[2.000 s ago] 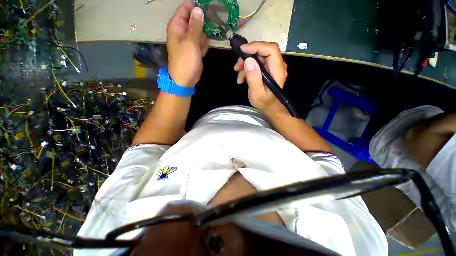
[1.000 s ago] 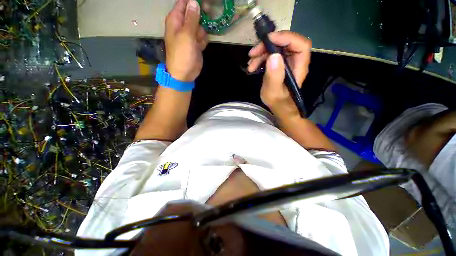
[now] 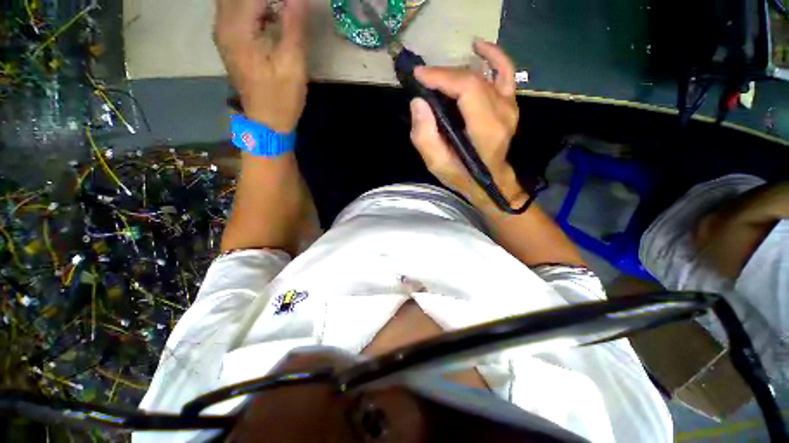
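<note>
The green ring-shaped circuit board [image 3: 362, 33] lies at the top edge of the view on the cream work board [image 3: 182, 43], partly cut off. My right hand [image 3: 467, 117] holds the black soldering iron [image 3: 450, 125], its tip end at the ring's near right edge. Whether the tip touches the ring is unclear. My left hand [image 3: 264, 65], with a blue wristband [image 3: 259, 137], is left of the ring and apart from it. Its fingers are blurred and cut off by the top edge. A small dark spot shows between them; I cannot tell if it is held.
A tangled pile of wired boards [image 3: 104, 251] fills the left side. A green mat [image 3: 571, 52] is at the upper right, with dark cables [image 3: 696, 86]. A blue stool [image 3: 597, 208], a cardboard box [image 3: 705, 381] and another person's sleeve [image 3: 692, 225] are at the right.
My left hand has let go of the ring board and moved left. The iron has moved back left to the ring from the wire side, where it was one second ago.
</note>
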